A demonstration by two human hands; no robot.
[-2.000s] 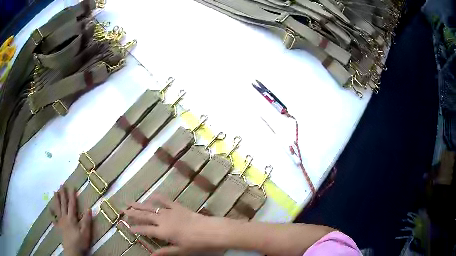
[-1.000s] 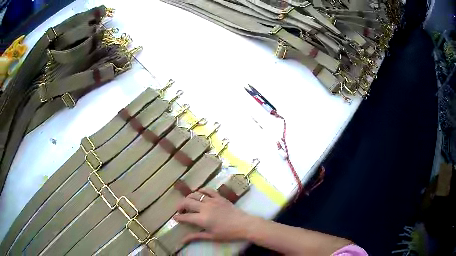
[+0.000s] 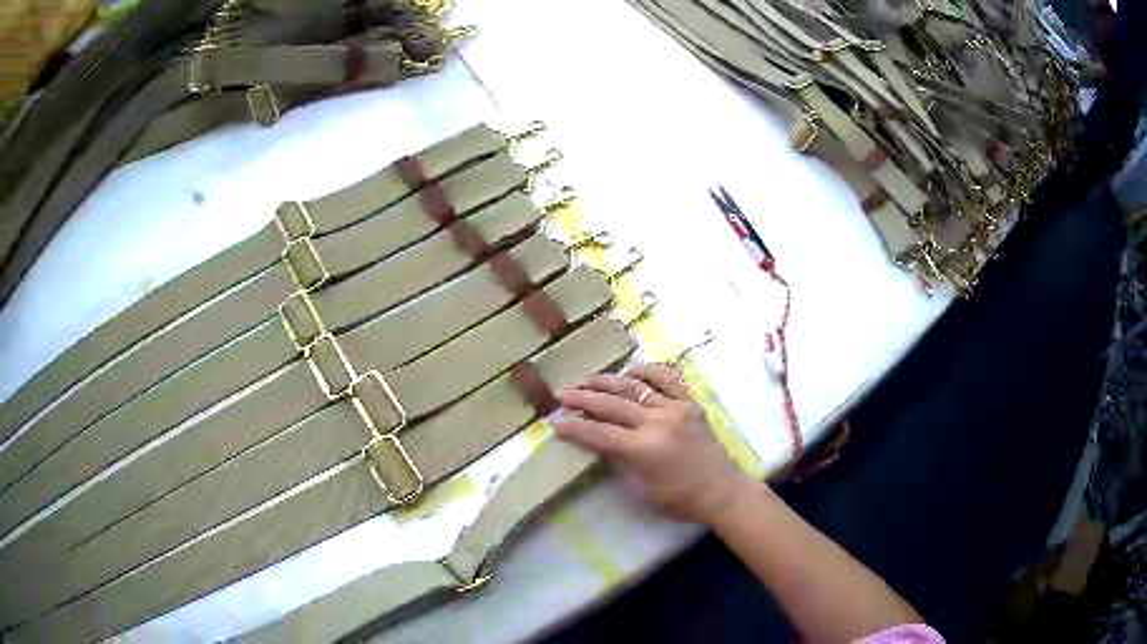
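Note:
Several khaki webbing straps (image 3: 415, 283) lie side by side, with gold snap hooks at their upper right ends. Gold slide adjusters (image 3: 380, 403) and brown bands (image 3: 503, 271) cross them. My right hand (image 3: 660, 440), with a ring on one finger, lies palm down over the hook end of the nearest strap (image 3: 522, 503). That strap bends at its adjuster, apart from the row. Whether the fingers grip it is hidden. My left hand is out of the picture.
Thread snips (image 3: 742, 229) with a red cord (image 3: 786, 365) lie beyond the hooks. A strap pile (image 3: 302, 63) is at the upper left and a second strap heap (image 3: 906, 138) at the upper right. Yellow tape (image 3: 717, 415) marks the tabletop near the right edge.
My left hand has left the picture. My right hand has moved right to the nearest strap. The straps now lie closer together with their adjusters nearly in line. The view has shifted.

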